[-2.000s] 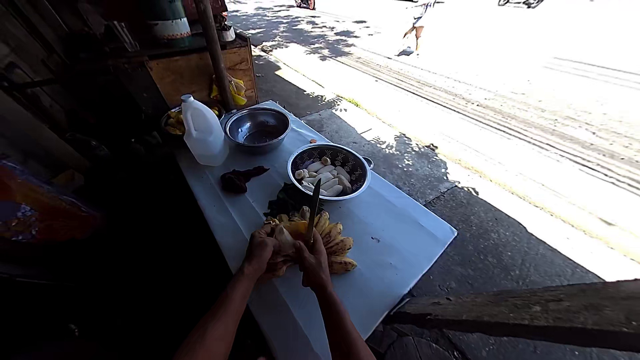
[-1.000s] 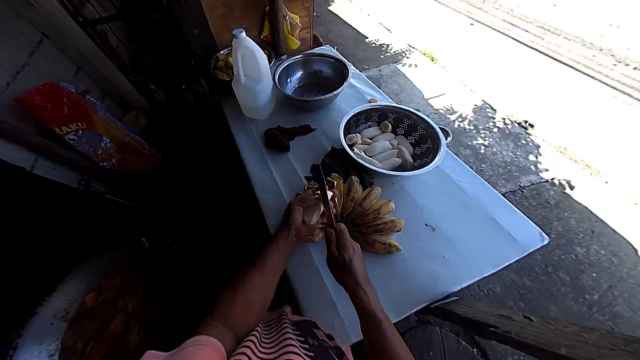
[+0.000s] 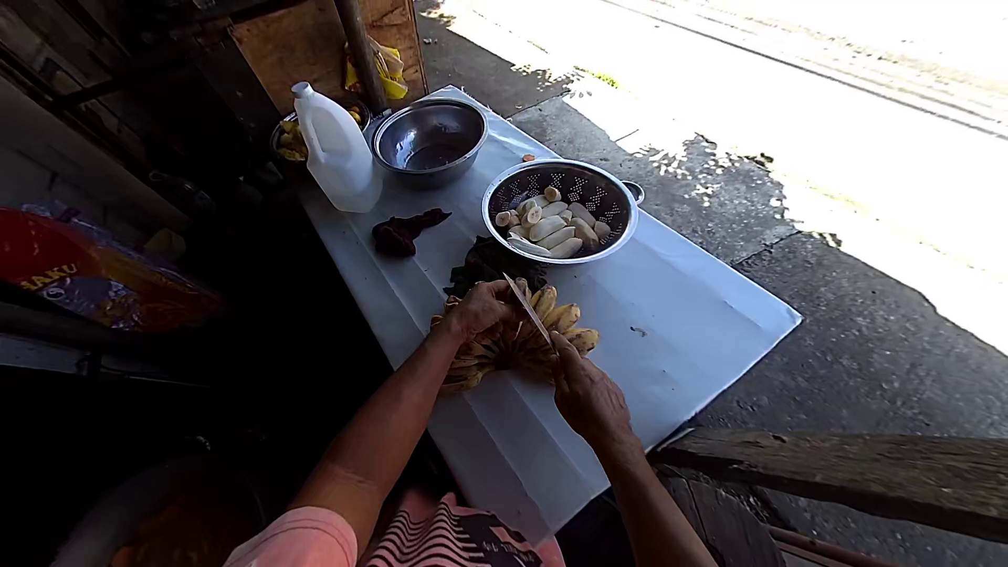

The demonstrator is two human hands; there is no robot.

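A spread bunch of bananas [image 3: 563,317] with yellow, brown-marked skins lies on the white-covered table [image 3: 685,315]. My left hand [image 3: 482,309] rests over the far left part of the bunch; its fingers bend near the knife tip, and what they touch is partly hidden. My right hand [image 3: 591,391] is closed on the handle of a knife [image 3: 528,307], whose blade slants up and left over the bananas. Just beyond them sits a metal colander [image 3: 630,224] holding several peeled bananas [image 3: 547,228]. Dark peels or cloth [image 3: 492,264] lie between colander and bunch.
A metal bowl [image 3: 429,146] and a white plastic jug [image 3: 339,153] stand at the table's far end. A dark crumpled cloth [image 3: 405,232] lies nearer. Behind the jug is a container of yellow fruit [image 3: 291,142]. A wooden beam [image 3: 835,472] runs at the right.
The bunch now lies fanned out around my hands, whereas a second ago it was to their right. The pale piece seen earlier at my left hand no longer shows. The knife stays in my right hand.
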